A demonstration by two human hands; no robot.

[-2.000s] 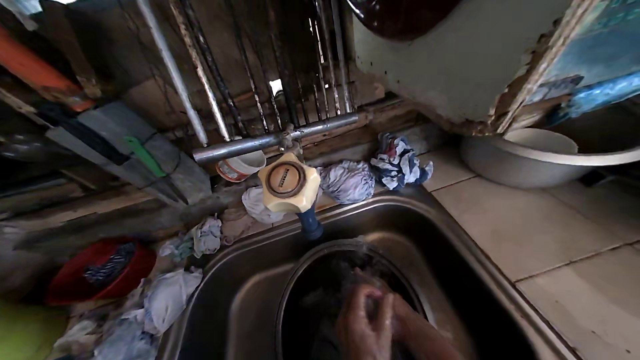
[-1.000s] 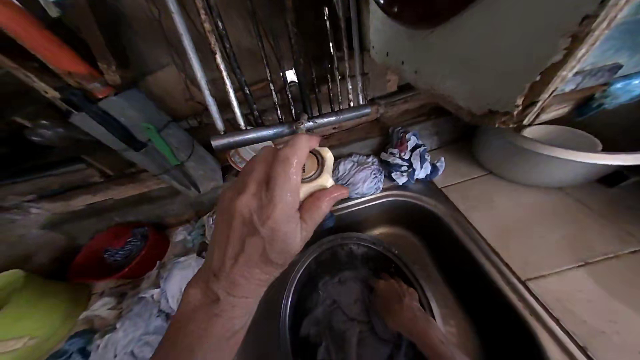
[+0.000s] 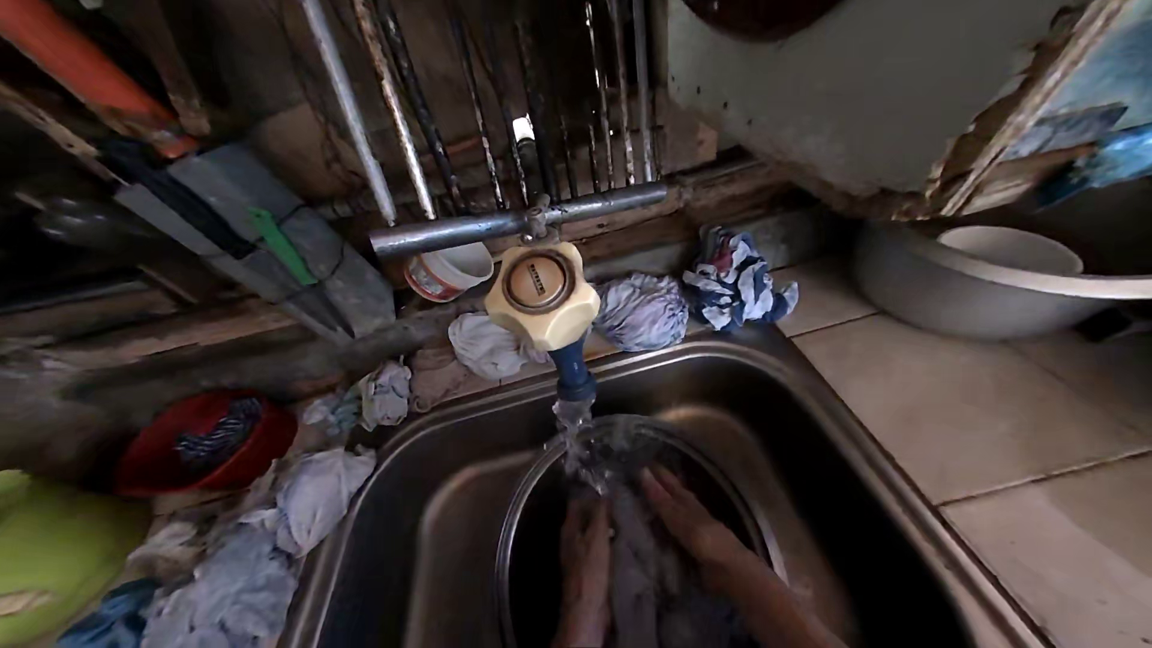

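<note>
Water runs from the blue spout (image 3: 574, 373) below a cream tap knob (image 3: 543, 295) into a round metal basin (image 3: 506, 540) standing in the steel sink (image 3: 430, 549). Inside the basin lies a dark grey wet cloth (image 3: 643, 576). My left hand (image 3: 587, 535) is at the cloth's left side, right by the falling water, its fingers partly blurred by the splash. On the cloth's right side rests my right hand (image 3: 688, 517), fingers extended and touching it. Whether either hand grips the cloth is not clear.
Crumpled cloths (image 3: 643, 310) line the sink's back rim, and more (image 3: 229, 576) lie at the left. A red bowl (image 3: 211, 441) holds a striped cloth. A large grey basin (image 3: 945, 279) stands on the tiled counter (image 3: 981, 396). Metal pipe (image 3: 450, 236) crosses behind the tap.
My left hand has left the tap knob and come down into the basin beside the cloth. Water now pours from the spout. My right hand remains in the basin.
</note>
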